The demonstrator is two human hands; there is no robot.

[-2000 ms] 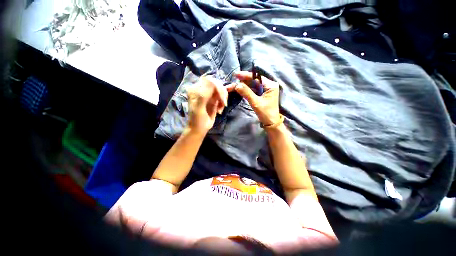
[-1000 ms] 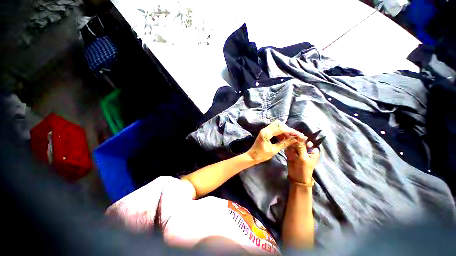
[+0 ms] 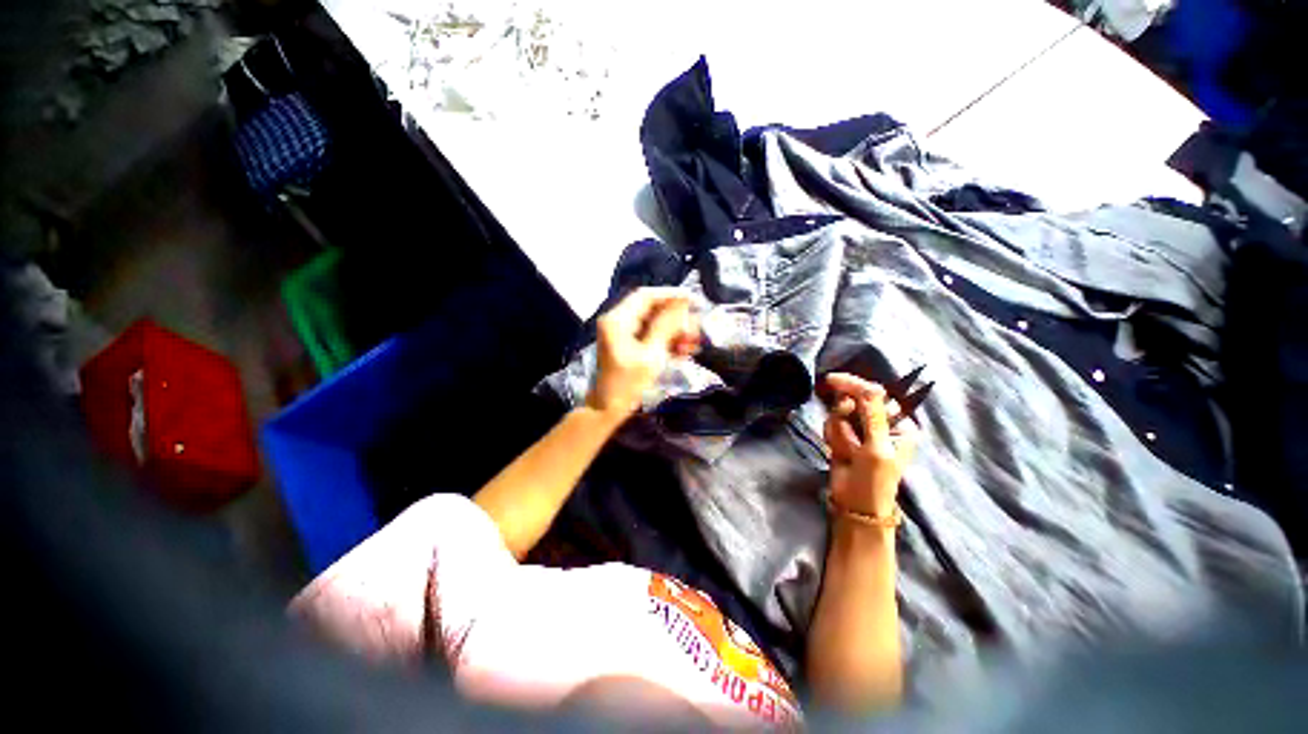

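The denim garment (image 3: 990, 416) lies spread over the table and toward my lap, mostly pale grey inside up, with a dark strip of small pale dots. My right hand (image 3: 865, 437) holds the thread snips (image 3: 910, 396), their blades apart and pointing up and right. Its fingertips are at a dark cuff or sleeve end (image 3: 775, 384); whether they pinch it is unclear. My left hand (image 3: 643, 349) is left of the cuff with curled fingers, slightly blurred. Whether it grips cloth cannot be told.
The white table (image 3: 531, 187) bears thread waste (image 3: 495, 60) at its far left. A blue bin (image 3: 319, 473), a green crate (image 3: 316, 308) and a red crate (image 3: 172, 416) stand at left. More dark cloth (image 3: 1269, 316) lies at right.
The view has swung left since the oldest frame. Since one second ago, my left hand has moved left and up, away from my right hand, and the dark cuff now shows between them.
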